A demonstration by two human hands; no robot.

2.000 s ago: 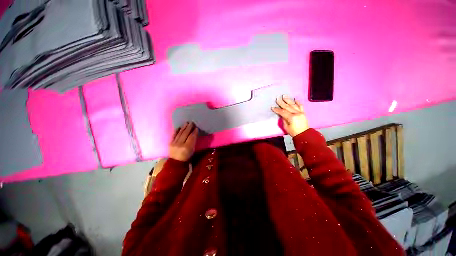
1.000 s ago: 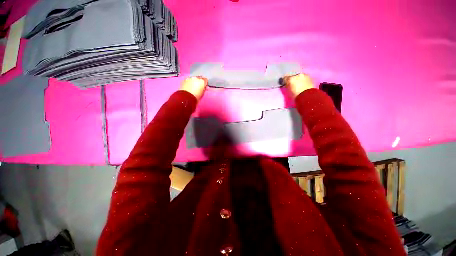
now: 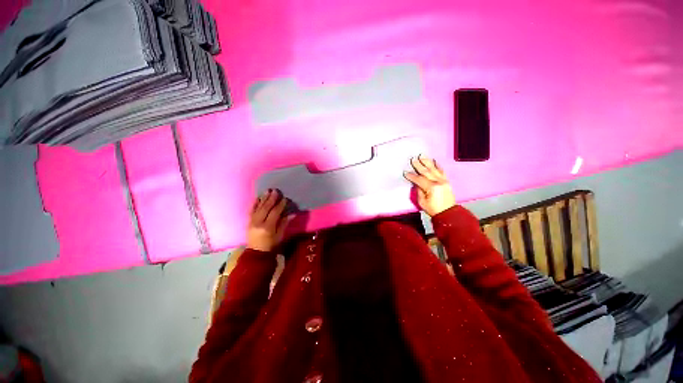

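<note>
A flat grey cut piece (image 3: 337,179) lies near the table's front edge, its notch facing away from me. My left hand (image 3: 268,217) rests on its left end, palm down. My right hand (image 3: 430,184) rests on its right end, fingers slightly spread. Both hands lie on top; neither lifts the piece. A second grey cut piece (image 3: 337,99) lies flat beyond it, its notch also on the far side. A thick stack of cut pieces (image 3: 142,97) stands at the upper left.
Two dark tie strips (image 3: 132,202) run side by side below the stack. A large grey sheet (image 3: 26,217) lies at the far left. A black mobile phone (image 3: 471,125) lies at right on the pink cover (image 3: 554,67). A slatted pallet (image 3: 550,224) and more grey stacks (image 3: 592,329) stand off the table.
One second ago both hands gripped the far piece by its ends. They have let it go and moved back towards me onto the near piece. The camera view has shifted.
</note>
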